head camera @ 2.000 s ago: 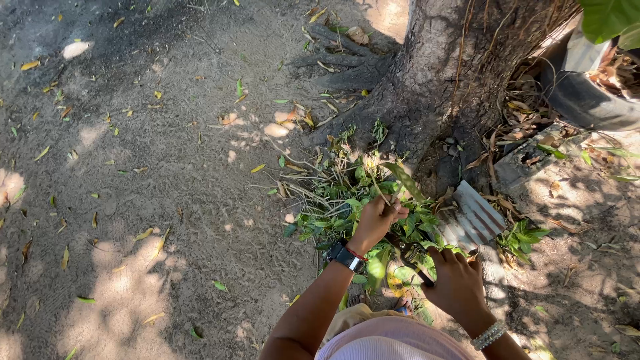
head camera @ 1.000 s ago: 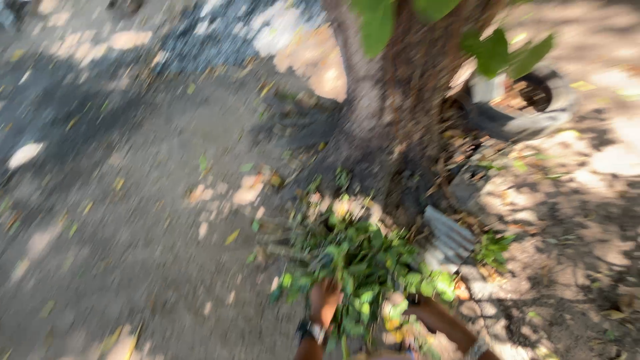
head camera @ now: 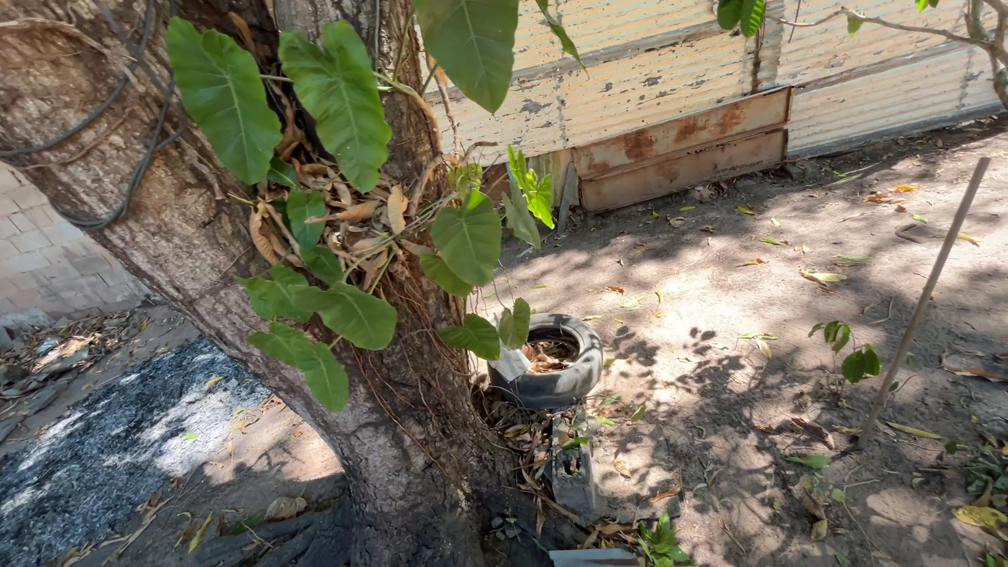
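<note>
Neither of my hands shows in the head view now. A thick tree trunk fills the left and middle, with a broad-leaved climbing plant growing in its fork. Dry brown leaves are caught among its stems. Dark cables wrap the left limb. To the right of the trunk's base lies an old tire with dry leaves inside. Only the edge of a corrugated grey piece shows at the bottom; the leafy pile is out of view.
A concrete block lies beside the trunk. A thin pole leans at the right near a small seedling. Behind stand a corrugated metal fence and rusty metal panels. Grey ash covers ground at the left; a block wall stands beyond.
The view has swung up from the ground to the trunk and fence. Both hands, earlier at the pile of green cuttings, have left the view along with the pile.
</note>
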